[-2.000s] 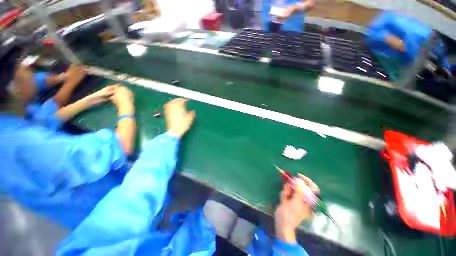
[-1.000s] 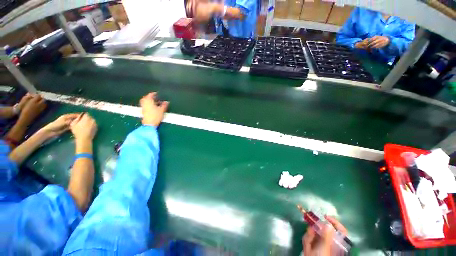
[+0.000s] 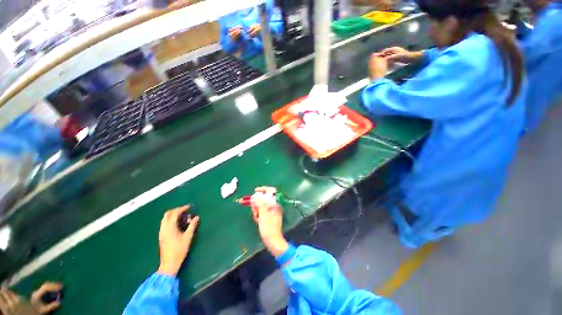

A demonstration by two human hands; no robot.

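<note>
My left hand (image 3: 175,240) is above the green bench with a small round black part (image 3: 184,220) between thumb and fingers. My right hand (image 3: 269,219) holds a dispensing syringe (image 3: 246,200), its dark red front and thin tip pointing left towards the left hand. The green rear end shows past the fingers, with a thin cable behind. The syringe tip and the black part are apart. A crumpled white tissue (image 3: 229,187) lies on the bench just beyond the syringe tip.
A red basket (image 3: 313,154) of white papers stands beyond my right hand, with loose cables (image 3: 333,179) beside it. A white strip (image 3: 179,178) divides the bench (image 3: 123,252). Black gridded trays (image 3: 175,98) lie on the far side. Blue-smocked people work right and far; another person's hand (image 3: 48,298) is lower left.
The view has swung right. My left hand, earlier reaching far left over the white strip, is now back near the syringe with a black part. My right hand still holds the syringe.
</note>
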